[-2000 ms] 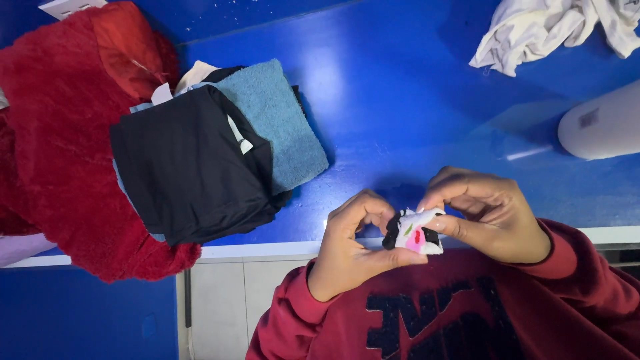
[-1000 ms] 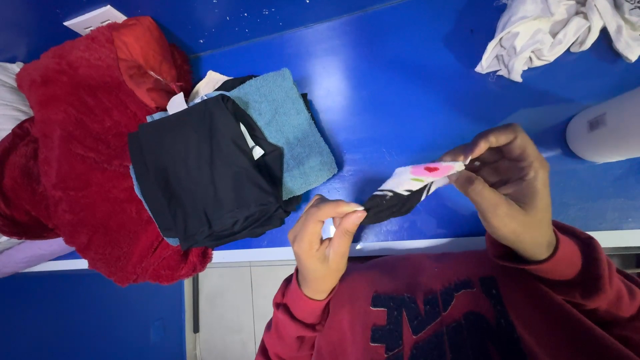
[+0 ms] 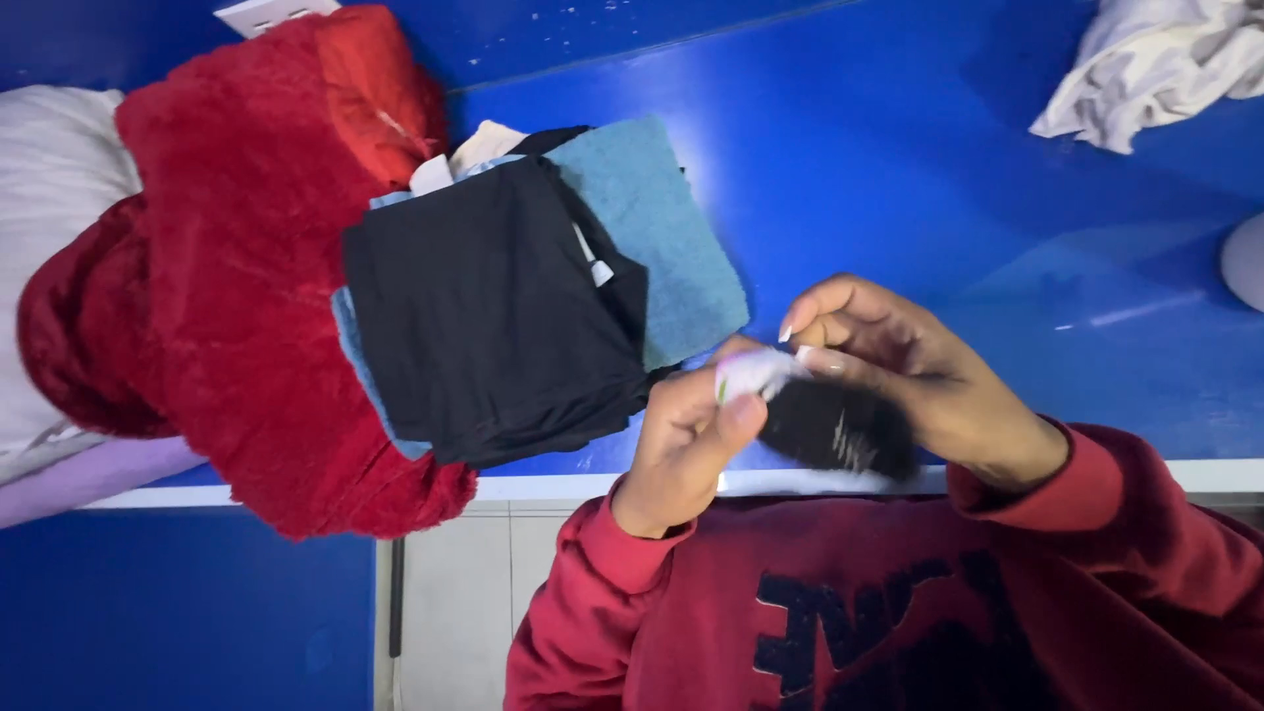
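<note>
My left hand [image 3: 696, 434] pinches the white part of a small black and white cloth item [image 3: 839, 425], perhaps a sock, with pink and green marks. Its black part hangs blurred to the right, below my right hand [image 3: 889, 370]. The right thumb and index finger are slightly apart at the white part's edge; whether they grip it cannot be told. Left of my hands lies folded black clothing [image 3: 494, 316] on a folded teal towel [image 3: 662, 237], with more cloth under them.
A red plush item [image 3: 237, 247] and a white pillow-like item [image 3: 59, 178] lie at the left, beside lilac cloth [image 3: 109, 479]. Crumpled white cloth [image 3: 1155, 69] is at the back right of the blue table [image 3: 889, 178]. A white rounded object [image 3: 1246, 262] stands at the right edge.
The cloth item was stretched between both hands a second ago; now it is bunched at my left hand with its black part hanging. My hands have come closer together.
</note>
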